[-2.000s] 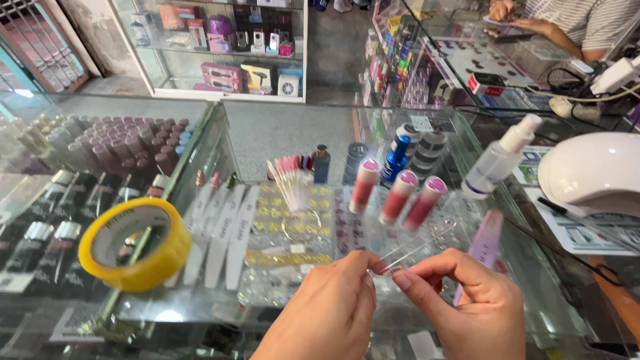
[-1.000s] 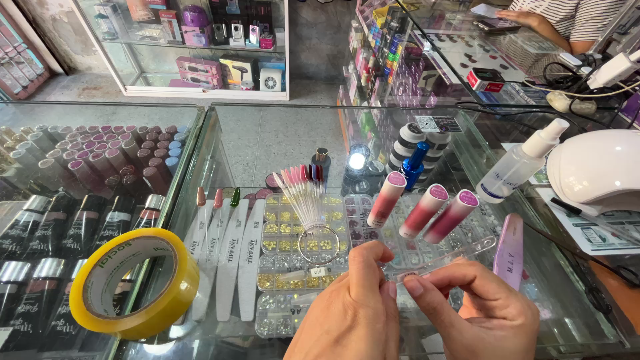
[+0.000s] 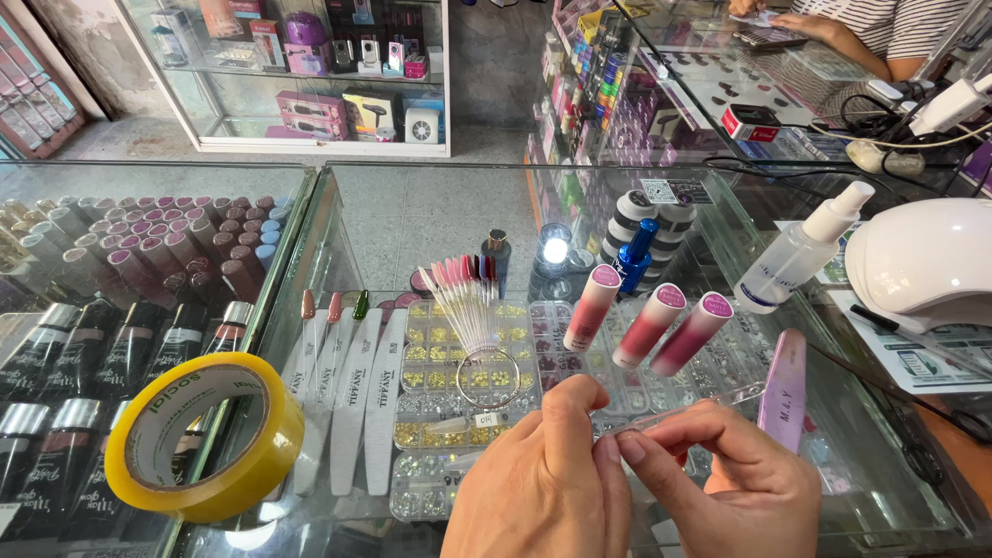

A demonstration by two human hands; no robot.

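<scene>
My left hand (image 3: 542, 473) and my right hand (image 3: 721, 473) meet at the fingertips above the glass counter. Between the thumb and fingers of my right hand is a thin clear plastic stick (image 3: 697, 407), pointing up to the right. My left fingertips touch its near end; the exact hold there is hidden. Behind my hands stand three pink-and-white bottles (image 3: 593, 308) and a blue nail polish bottle (image 3: 635, 256). A fan of nail colour samples on a metal ring (image 3: 488, 378) lies left of them. A purple nail file (image 3: 784, 391) lies beside my right hand.
A yellow tape roll (image 3: 205, 438) is at the left, near grey nail files (image 3: 380, 411). Trays of nail gems (image 3: 430, 484) lie under the glass or on it; I cannot tell. A spray bottle (image 3: 802, 252) and white nail lamp (image 3: 926, 260) stand right. Another person sits beyond.
My hands stay together at the clear stick, with small shifts of the fingers. The left index finger is bent more sharply above the thumb than two seconds ago.
</scene>
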